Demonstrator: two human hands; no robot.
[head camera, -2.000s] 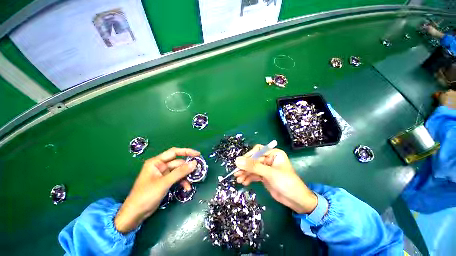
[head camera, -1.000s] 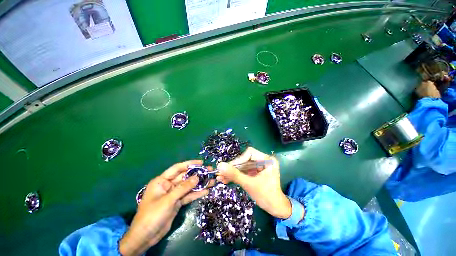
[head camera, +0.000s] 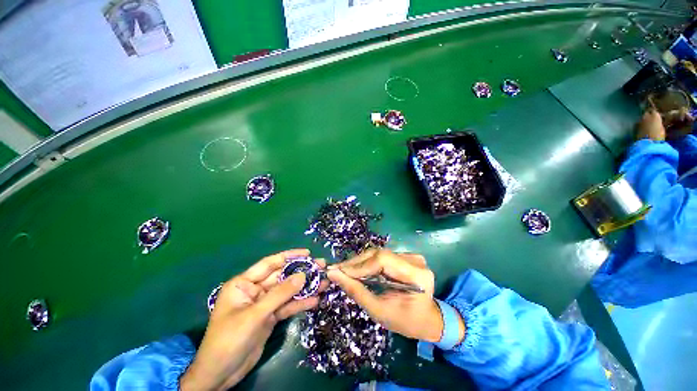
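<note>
My left hand (head camera: 248, 313) holds a round silver and dark assembly (head camera: 301, 276) between thumb and fingers, its open face up. My right hand (head camera: 390, 290) holds slim tweezers (head camera: 393, 285), with the fingertips at the right rim of the assembly. The tweezers' tip is hidden or too small to tell. Below the hands lies a larger heap of small shiny metal pieces (head camera: 345, 336). A smaller heap (head camera: 344, 223) lies just beyond them. Another round assembly (head camera: 215, 297) shows partly behind my left hand.
A black bin (head camera: 458, 174) full of shiny bits stands right of centre. Round assemblies (head camera: 153, 234) are spaced along the green belt (head camera: 306, 137). One more (head camera: 536, 221) lies right of the bin. A pale reel in a yellowish frame (head camera: 611, 206) is near a neighbour's blue sleeve (head camera: 665, 202).
Both hands have come together at the held assembly, and my right hand has left the heap. Over the last second the tweezers tilted lower and the belt assemblies shifted left.
</note>
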